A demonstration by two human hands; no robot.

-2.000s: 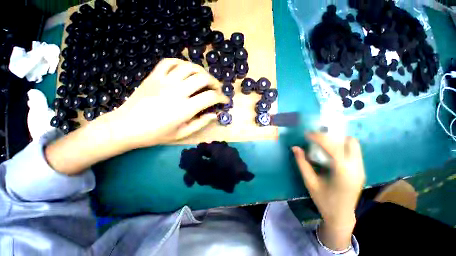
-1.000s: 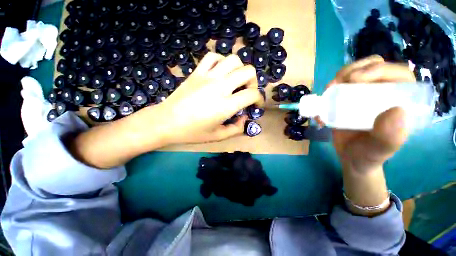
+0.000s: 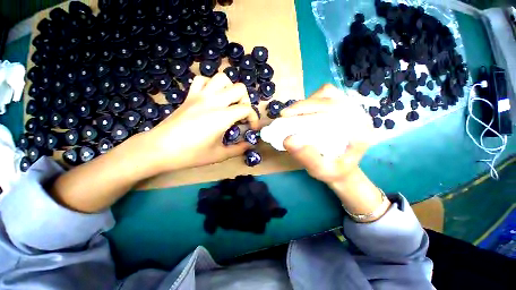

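Observation:
My right hand point(image 3: 325, 133) holds the white glue bottle point(image 3: 277, 135), its nozzle end pointing left at a black knob point(image 3: 252, 136). My left hand point(image 3: 206, 122) is beside that knob, with fingertips around the small group; whether it grips one cannot be told. Another knob with a shiny top point(image 3: 253, 157) stands just nearer to me. Crowded rows of glossy black knobs point(image 3: 117, 105) with pale centre dots stand on the cardboard sheet point(image 3: 271, 28). A loose pile of matt black discs point(image 3: 240, 204) lies near the bench edge.
A clear plastic bag point(image 3: 334, 34) with many black discs lies at the right. A coiled white cable point(image 3: 481, 127) lies beside a dark device point(image 3: 502, 102) at far right. Crumpled white tissue point(image 3: 11, 84) is at the left edge. The green bench top point(image 3: 164, 218) runs along my front.
My right hand first picked up the bottle at the right, then brought it left to the knobs. My left hand stays by the knobs. The view has shifted.

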